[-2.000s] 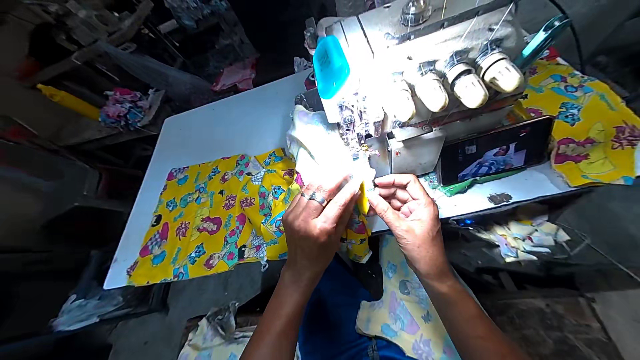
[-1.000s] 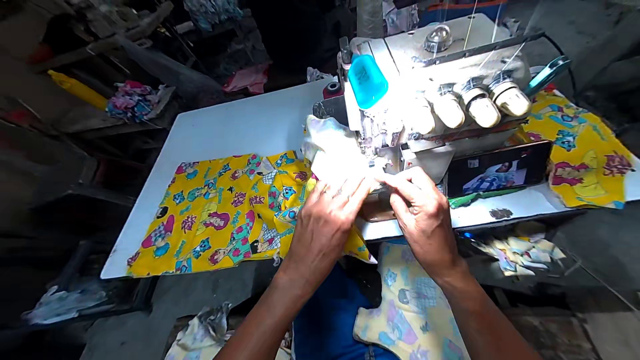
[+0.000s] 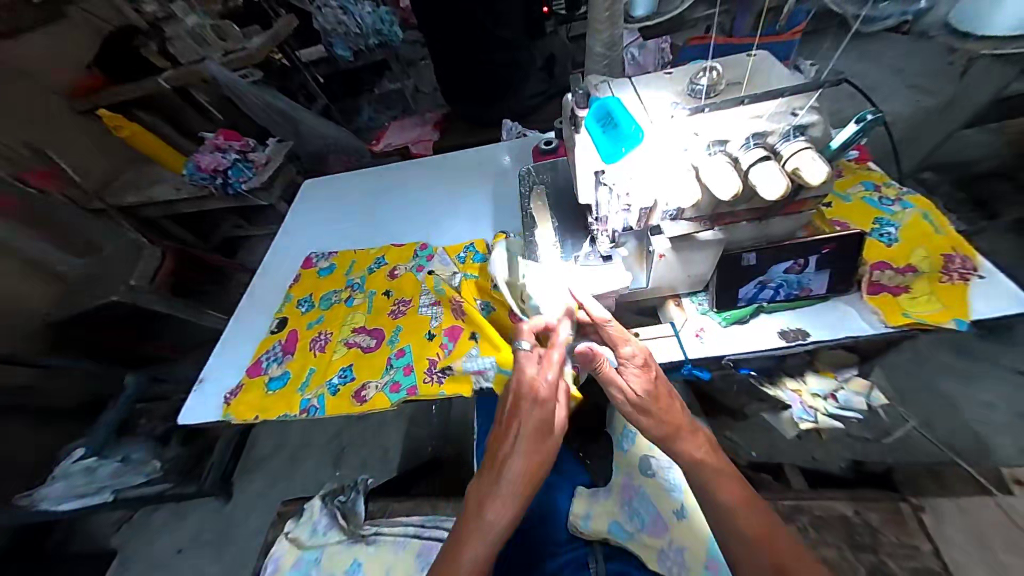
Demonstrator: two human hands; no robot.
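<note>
An overlock sewing machine [image 3: 680,160] with several thread tension dials stands on a white table [image 3: 400,188]. Just in front of its presser foot [image 3: 596,252], my left hand [image 3: 536,376], with a ring on one finger, pinches the edge of a yellow printed fabric piece [image 3: 352,328] and pale cloth [image 3: 536,280], which glare partly washes out. Close against it, my right hand [image 3: 632,376] has thumb and fingers on the same bunched cloth. The yellow fabric spreads left over the table. Where the fingertips meet the cloth is partly hidden.
A phone [image 3: 788,272] leans against the machine, beside another yellow fabric piece [image 3: 920,256]. Pale printed cloth [image 3: 640,504] lies over my lap. Fabric scraps [image 3: 828,400] hang below the table's right edge. A red thread cone [image 3: 549,150] stands behind the machine's plate.
Both hands and the held cloth have come away from the needle area toward me, and the machine's front plate now shows. The yellow fabric still lies at the left.
</note>
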